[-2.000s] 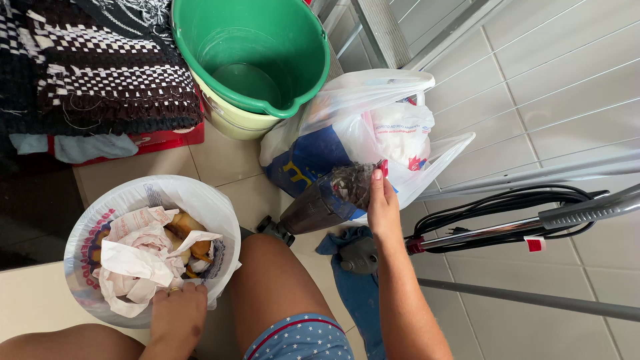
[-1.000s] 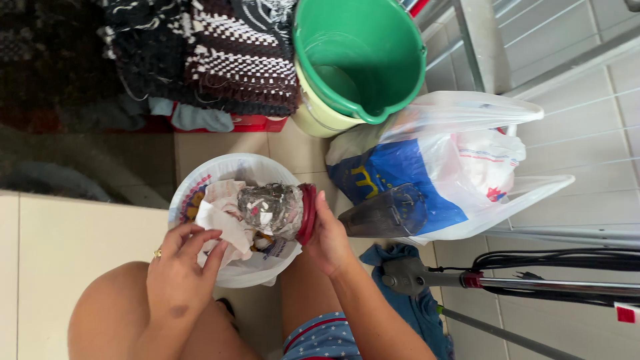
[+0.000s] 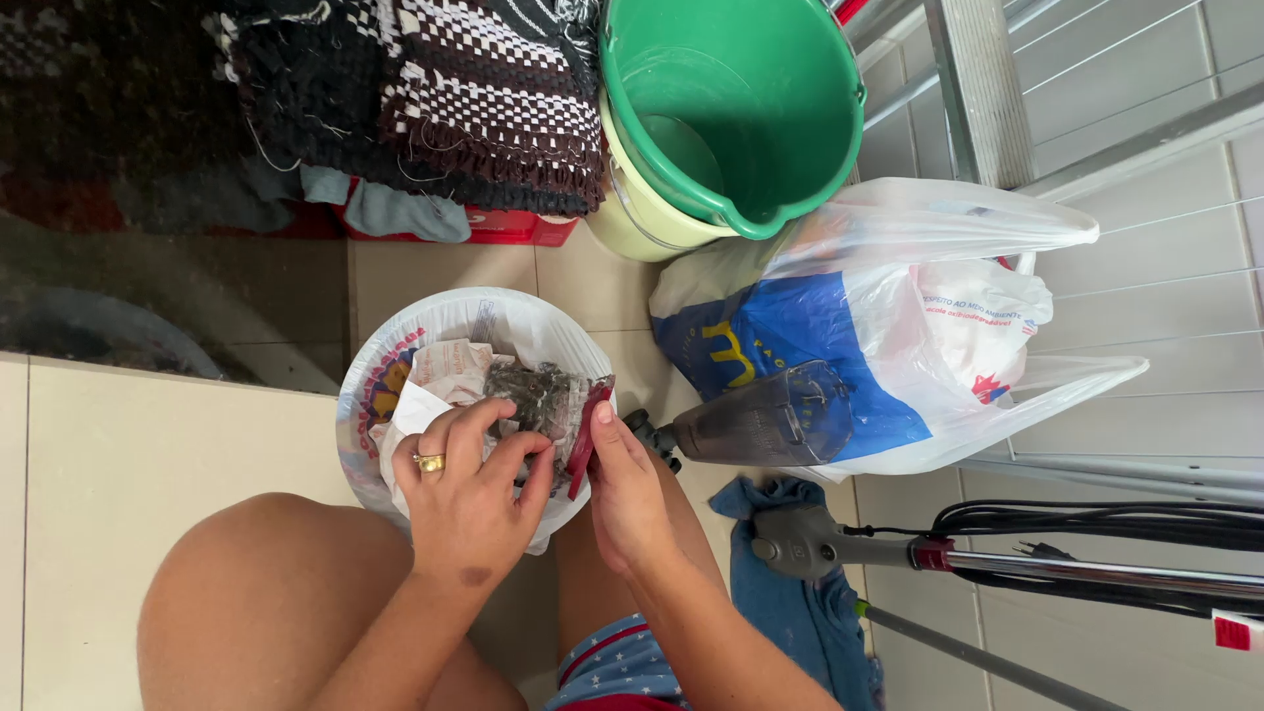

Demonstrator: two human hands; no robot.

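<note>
My right hand (image 3: 627,484) grips the dark red rim of a dust-covered vacuum cleaner filter (image 3: 553,405), which lies tilted over a small bin lined with a white plastic bag (image 3: 395,326). Fingertips of my left hand (image 3: 479,479), which wears a gold ring, are at the grey dust on the filter; whether they pinch any of it cannot be told. Crumpled paper (image 3: 444,370) lies in the bin under the filter. To the right, the vacuum's clear dark dust cup (image 3: 765,420) rests against a full plastic bag (image 3: 889,346).
A green bucket (image 3: 741,99) sits in a cream bucket (image 3: 627,212) at the top. Folded woven rugs (image 3: 484,99) lie on a red box (image 3: 504,229). On the right are the vacuum body (image 3: 805,541) on a blue cloth (image 3: 790,632), a black cord (image 3: 1086,515) and a metal rack (image 3: 1155,148).
My right hand has brought the filter from beside the full bag to over the bin. My left hand has left the paper in the bin and moved to the filter's dusty side.
</note>
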